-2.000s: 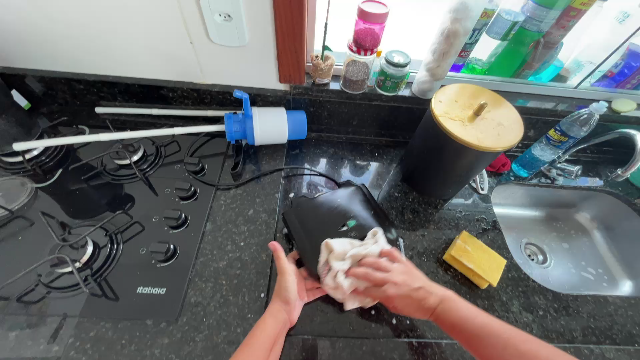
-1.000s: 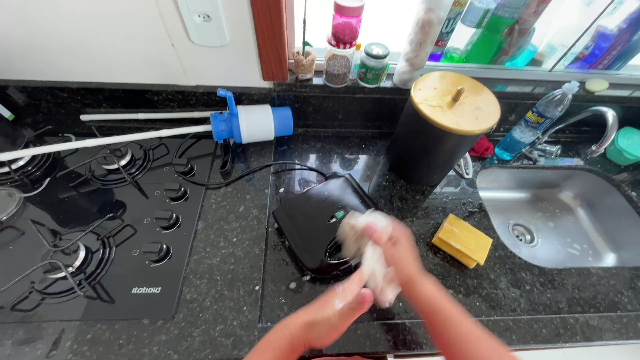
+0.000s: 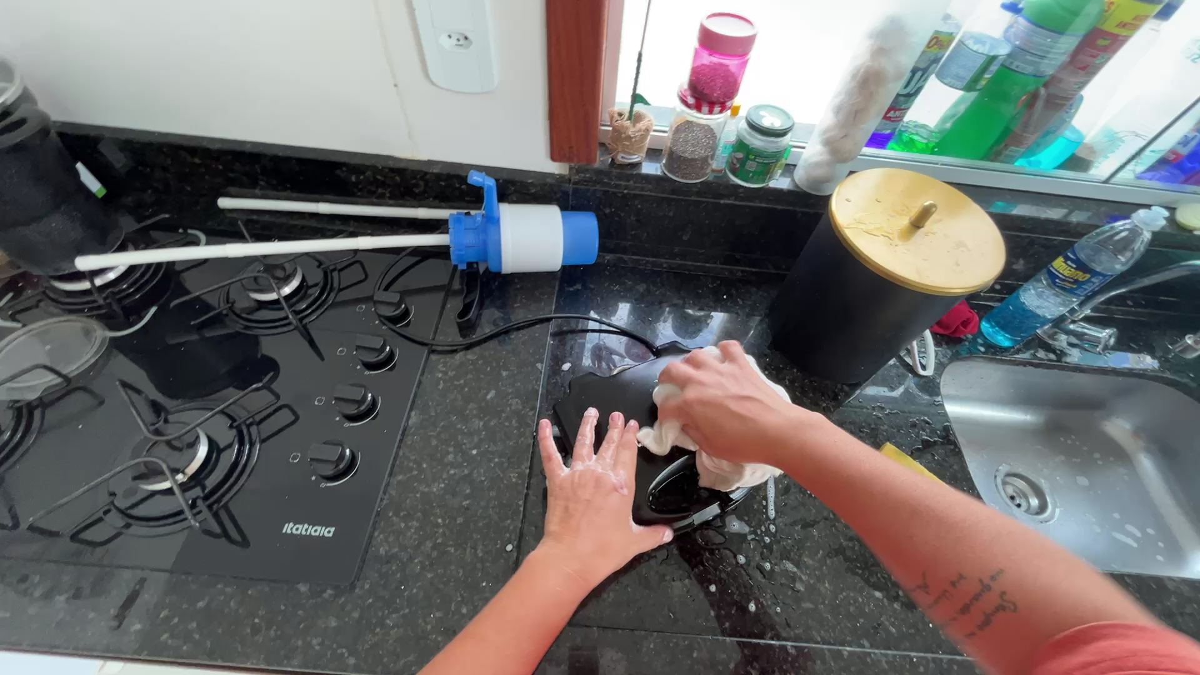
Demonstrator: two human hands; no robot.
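Note:
A black electric appliance with a glossy lid [image 3: 609,394], perhaps a sandwich maker, lies on the dark granite counter, its black cord running left toward the stove. My left hand [image 3: 592,492] rests on its near left part, fingers spread, with white suds on the skin. In my right hand [image 3: 727,403] is a bunched white cloth [image 3: 736,472], pressed on the right side of the lid. Part of the appliance is hidden under both hands and the cloth. Drops and suds lie on the counter beside it.
Left is a black gas cooktop [image 3: 272,450]; behind it lies a blue and white water pump [image 3: 530,236]. A black canister [image 3: 844,291] with a golden lid stands behind right. Farther right are a yellow sponge [image 3: 907,461], a steel sink [image 3: 1087,450] and a blue cleaner bottle [image 3: 1069,277].
One second ago both hands were together around the cloth, near the front of the appliance. Now they are apart: the left lies spread on the appliance, and the right has the cloth on the lid.

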